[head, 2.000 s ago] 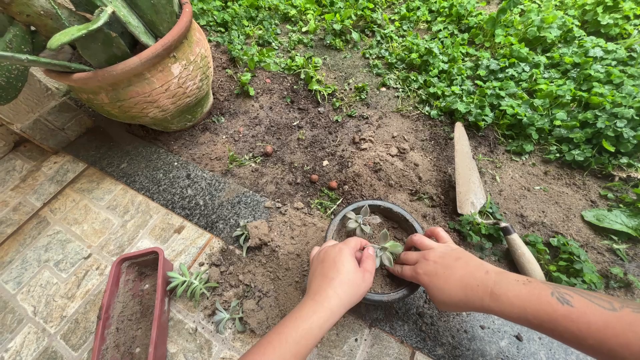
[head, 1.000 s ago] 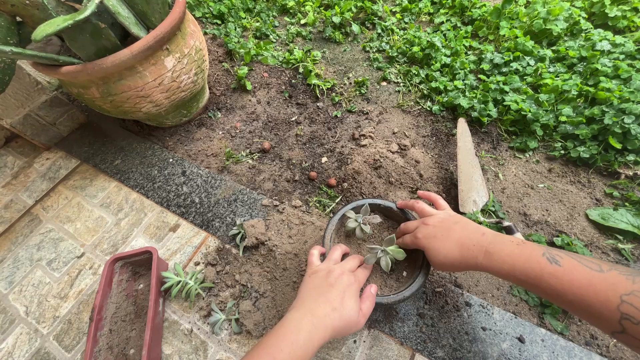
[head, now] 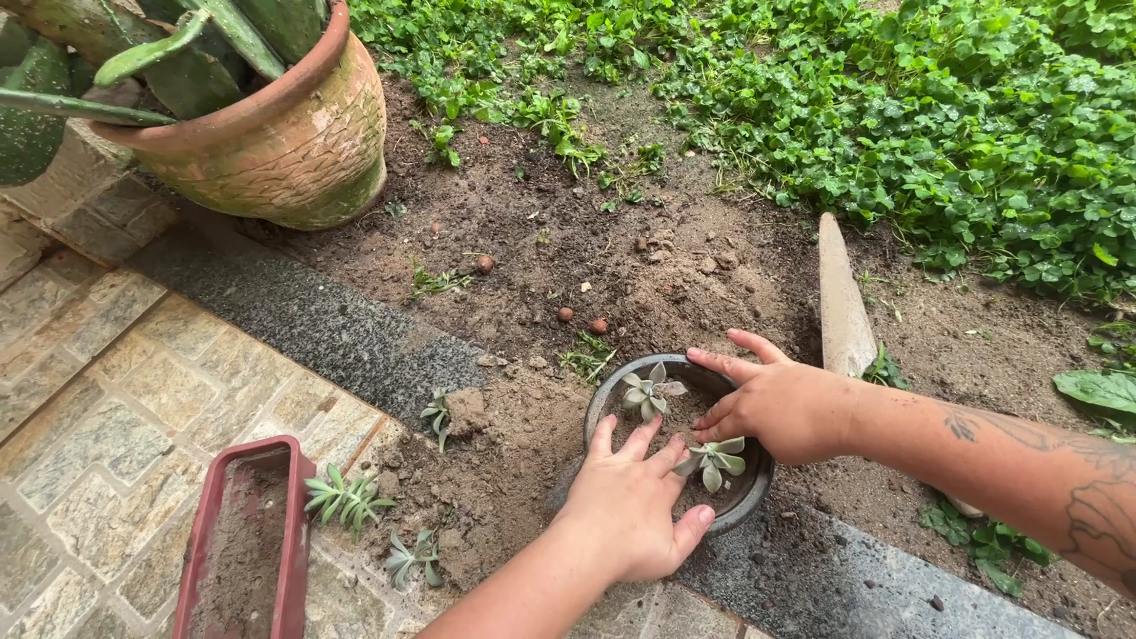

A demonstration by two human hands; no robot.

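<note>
A round dark pot (head: 753, 508) with soil holds two pale succulent rosettes, one at its upper left (head: 647, 391) and one at its lower right (head: 713, 462). My left hand (head: 635, 506) lies palm down over the pot's lower left, fingers spread, fingertips at the soil between the rosettes. From the right, my right hand (head: 768, 399) reaches over the rim, its fingertips on the soil beside the lower rosette. Neither hand grips anything. Left of the pot, loose succulent cuttings (head: 348, 500) lie by a heap of soil (head: 497, 461).
A reddish rectangular planter (head: 297, 532) with soil stands at lower left on stone paving. A big terracotta pot (head: 275, 142) of cactus is at upper left. Behind the right hand a trowel (head: 843, 311) lies on the ground, its handle mostly hidden by the forearm. Green ground cover (head: 976, 133) fills the upper right.
Two seconds ago the fingers of both hands were together at the lower rosette. Now they are apart from it, spread on the soil, and the left hand reaches farther up between the rosettes.
</note>
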